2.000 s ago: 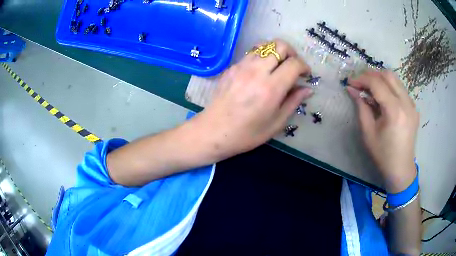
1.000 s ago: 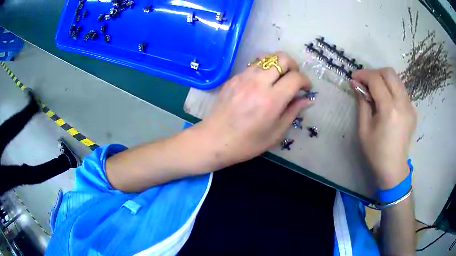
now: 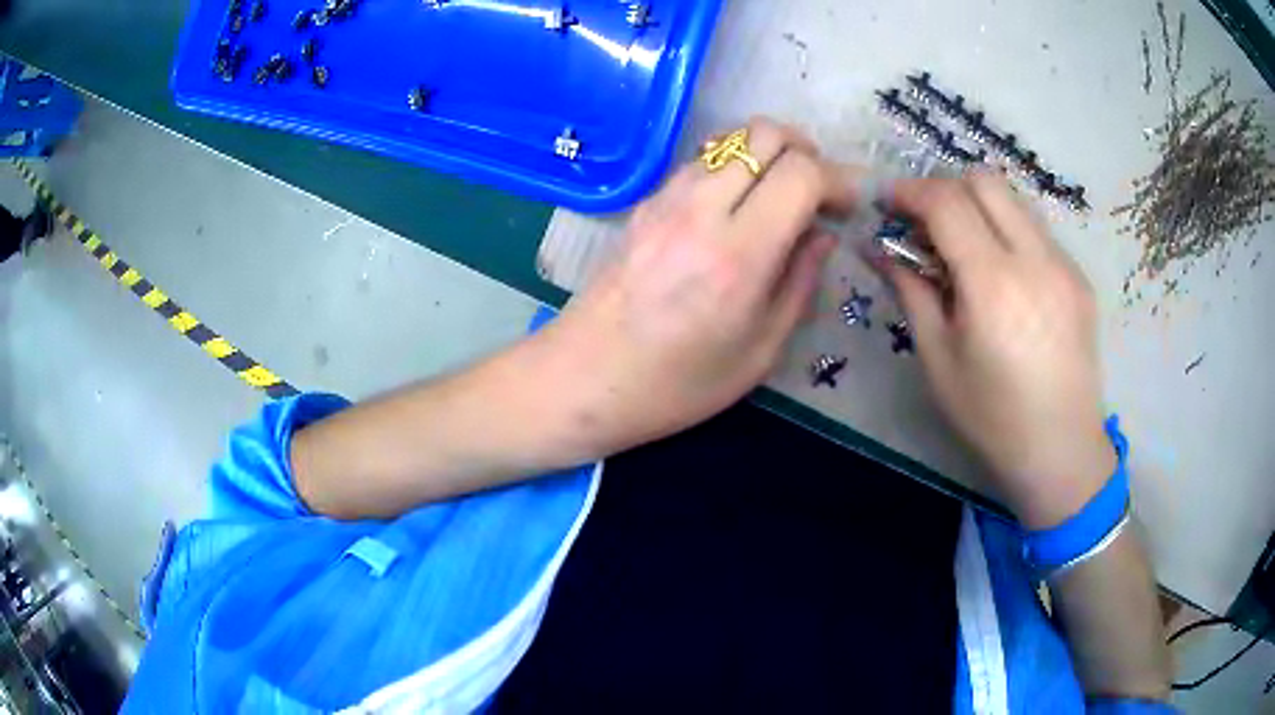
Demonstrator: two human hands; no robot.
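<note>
My right hand (image 3: 1010,314), with a blue wrist strap, is closed on a slim silver tool (image 3: 912,253), likely tweezers, mostly hidden by the fingers. A dark component (image 3: 888,228) shows at its fingertips. My left hand (image 3: 713,273), with a gold ring, is just left of it, thumb and fingers bent towards the right fingertips; blur hides whether it holds anything. Three loose dark components lie below the hands: one (image 3: 856,306), another (image 3: 828,369), and a third (image 3: 902,335) beside my right hand. Two slanting rows of dark components (image 3: 1000,143) lie beyond my right hand.
A blue tray (image 3: 615,193) with scattered components is at the upper left. A heap of thin brown-gold leaded parts (image 3: 1200,175) lies on the beige board (image 3: 1189,419) at the right. The green bench edge runs below the hands. Yellow-black tape (image 3: 161,305) marks the floor.
My right hand has moved left from the end of the rows to beside my left fingertips. The component seen at my left fingertips is no longer visible there. The person's legs on the floor have mostly left view.
</note>
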